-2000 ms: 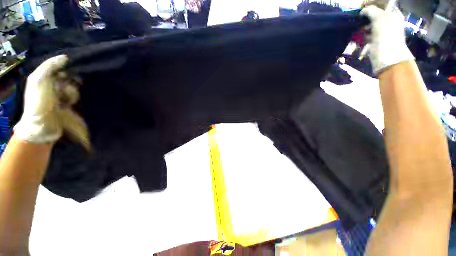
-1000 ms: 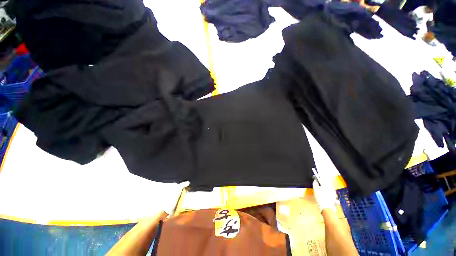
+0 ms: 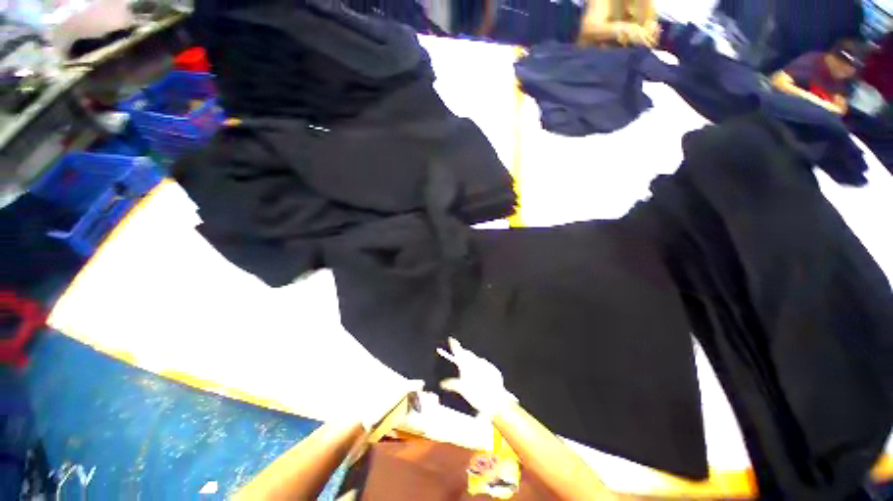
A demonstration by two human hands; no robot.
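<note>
A black garment piece (image 3: 587,342) lies flat on the white table in front of me, its left part joining rumpled black cloth. My right hand (image 3: 476,380), in a whitish glove, rests at its near left edge with the fingers spread and nothing seen in them. My left hand (image 3: 399,403) is just left of it at the table's near edge. It seems to hold a thin pale item, but the fingers are too small and blurred to tell. A rumpled black heap (image 3: 313,68) lies behind left. A thick stack of black pieces (image 3: 783,294) lies at the right.
The white table (image 3: 196,284) has yellow edging. Blue crates (image 3: 98,191) stand beyond its left end on the blue floor. A dark cloth (image 3: 583,88) lies farther back. A person (image 3: 827,73) is at the back right, and another person's arms show at the top. My brown apron is at the bottom.
The view has turned left, so the cloth sits farther right. My right hand has moved from the piece's right corner to its left edge, near my left hand. The piece still lies flat.
</note>
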